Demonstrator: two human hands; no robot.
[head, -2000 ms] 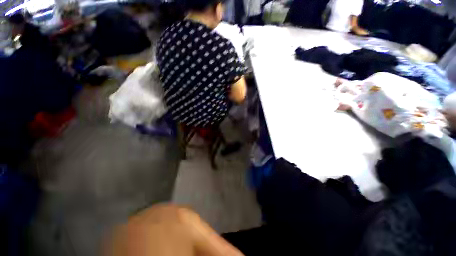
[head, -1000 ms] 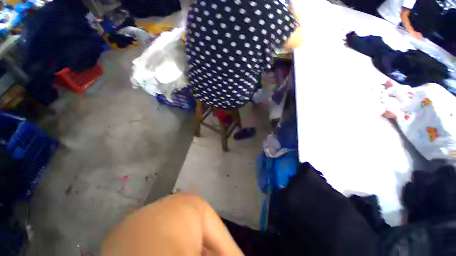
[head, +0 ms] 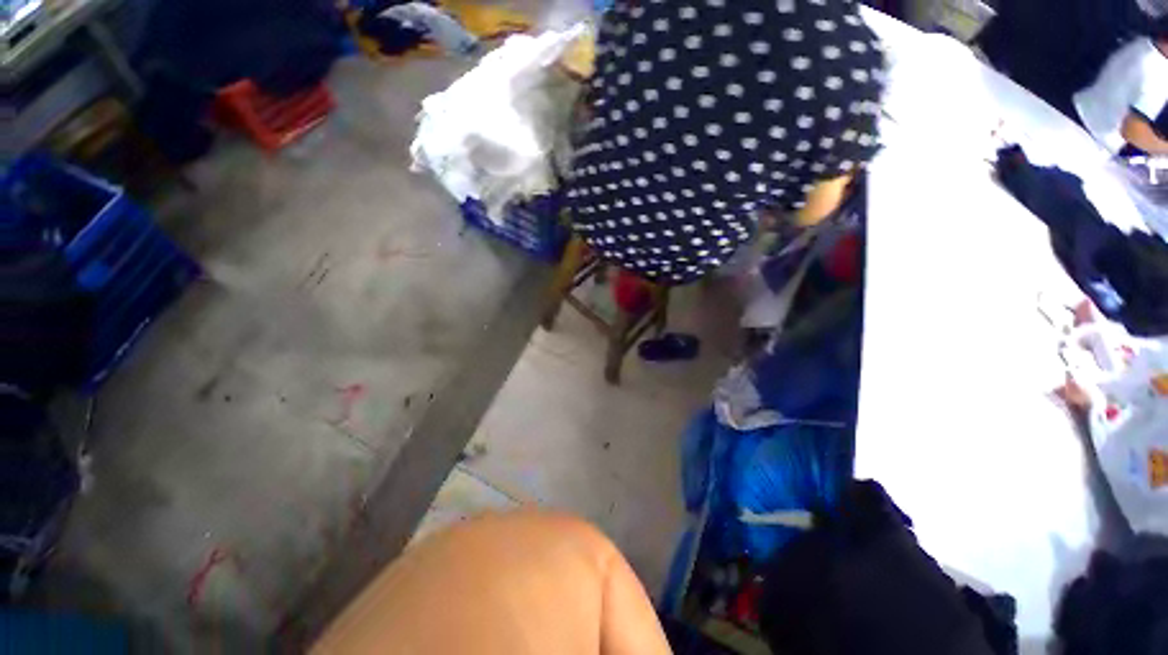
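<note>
Neither of my hands shows. A bare, rounded part of my body, which looks like a bent knee (head: 500, 589), fills the bottom middle. Black cloth (head: 871, 582) hangs over the near corner of the white table (head: 941, 371) at the lower right. More black cloth (head: 1114, 608) lies at the right bottom edge, cut off by the picture. No hand touches the cloth in view.
A person in a dotted top (head: 717, 128) sits on a wooden stool (head: 621, 339) ahead. Blue crates (head: 135, 282) stand at left, a red crate (head: 275, 115) behind. Blue bags (head: 781, 480) are under the table. A child's patterned cloth (head: 1134, 422) lies at right.
The view has turned left and down, so the table, black cloth and seated person have shifted right in the picture. More floor and the blue crates show at left.
</note>
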